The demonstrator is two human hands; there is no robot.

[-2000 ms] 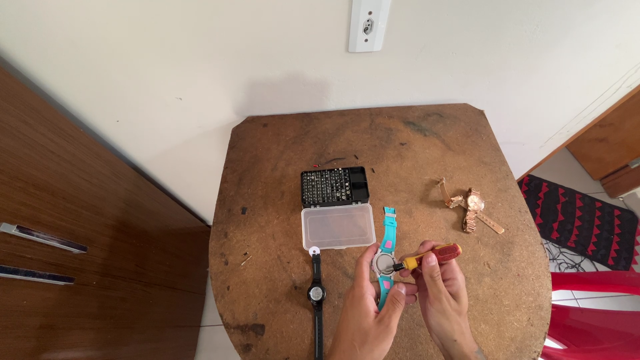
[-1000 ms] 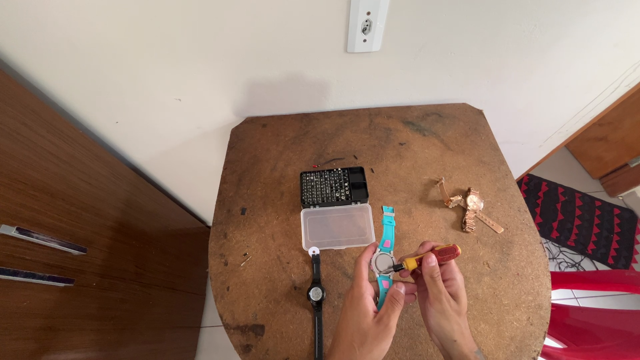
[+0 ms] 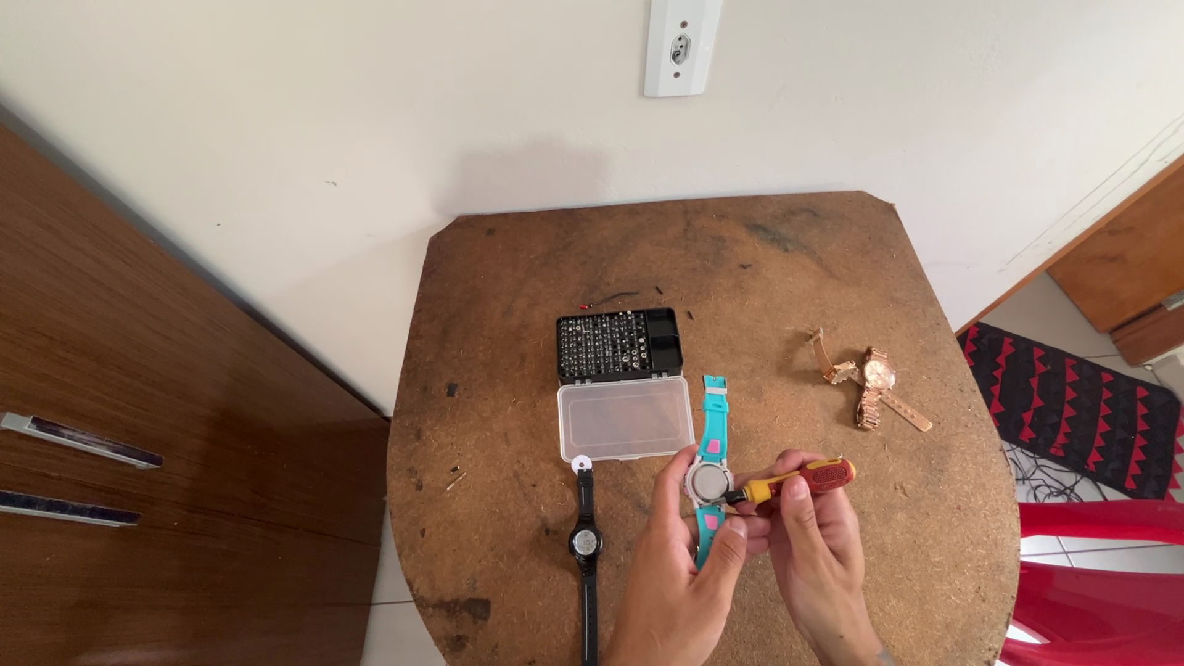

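Note:
My left hand (image 3: pixel 680 573) grips a wristwatch with a turquoise strap (image 3: pixel 715 416) and pink patches, its round metal case back (image 3: pixel 710 482) facing up. In my right hand (image 3: pixel 819 546) is a screwdriver with a red and yellow handle (image 3: pixel 826 475); its dark front end meets the lower right edge of the watch case. The tip itself is too small to make out. Left of my hands lies a black digital wristwatch (image 3: pixel 585 542), a small white disc (image 3: pixel 581 463) at its upper strap end. Above it stands an open black case of small metal parts (image 3: pixel 603 346) with a clear plastic lid (image 3: pixel 625 419).
Rose-gold wristwatches (image 3: pixel 877 372) lie at the right of the brown wooden tabletop (image 3: pixel 499 305). A thin dark piece with a red end (image 3: pixel 610 299) lies behind the parts case. The wall bears a power outlet (image 3: pixel 682 48). A red chair (image 3: pixel 1101 592) stands at the lower right.

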